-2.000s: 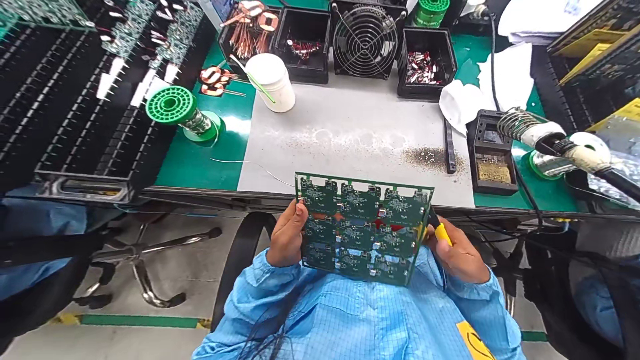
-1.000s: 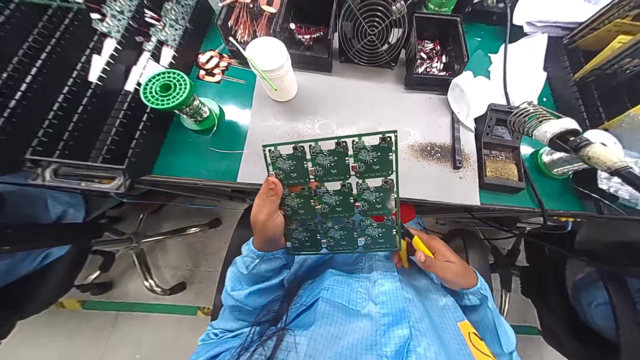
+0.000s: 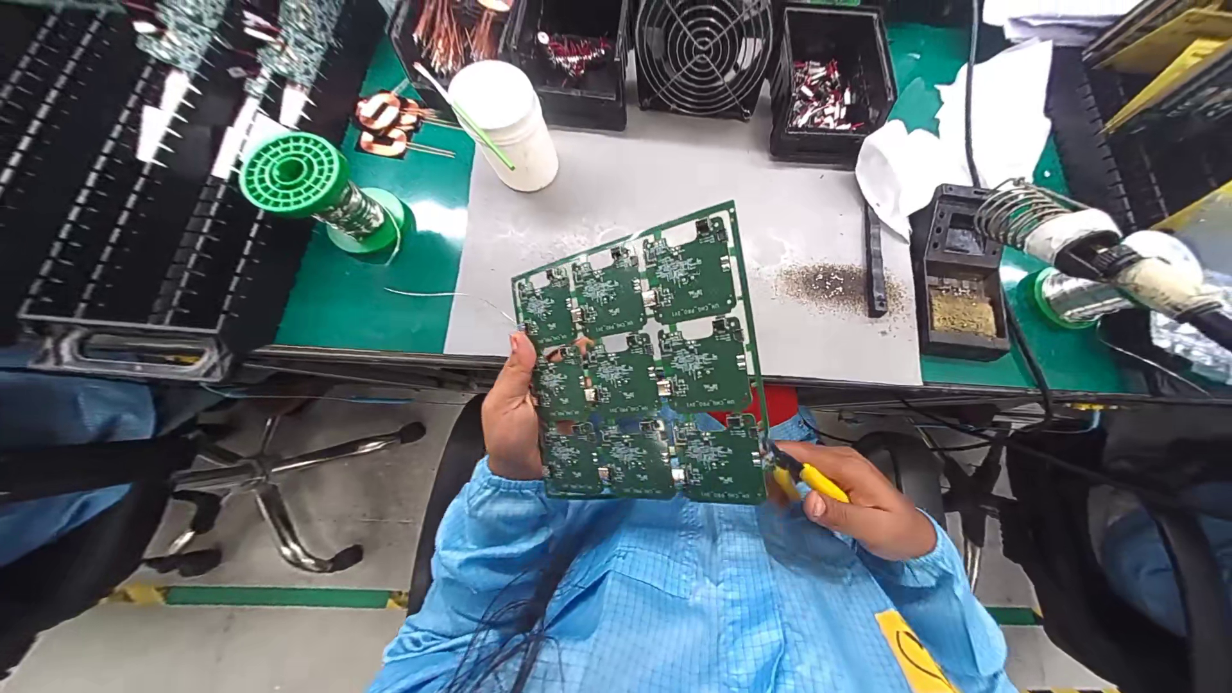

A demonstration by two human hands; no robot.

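A panel of green printed circuit boards (image 3: 626,371) is held tilted over my lap, just off the bench edge. My left hand (image 3: 513,414) grips its left side, thumb at the edge and fingers behind. In my right hand (image 3: 857,496) are small yellow-handled cutters (image 3: 820,481), their dark jaws against the panel's lower right edge. Whether the jaws are closed on the board is too small to tell. Behind the panel lies a grey mat (image 3: 674,173) on the bench.
A white bottle (image 3: 510,125), a solder wire spool (image 3: 327,192), a fan (image 3: 703,48) and a black parts bin (image 3: 833,87) stand behind. At right are a soldering iron stand (image 3: 962,279) and a coiled holder (image 3: 1049,231). Black racks (image 3: 125,289) flank the left.
The panel has turned so that its right side faces differently, its top edge now slanting. The cutters in my right hand have come to the panel's lower right edge.
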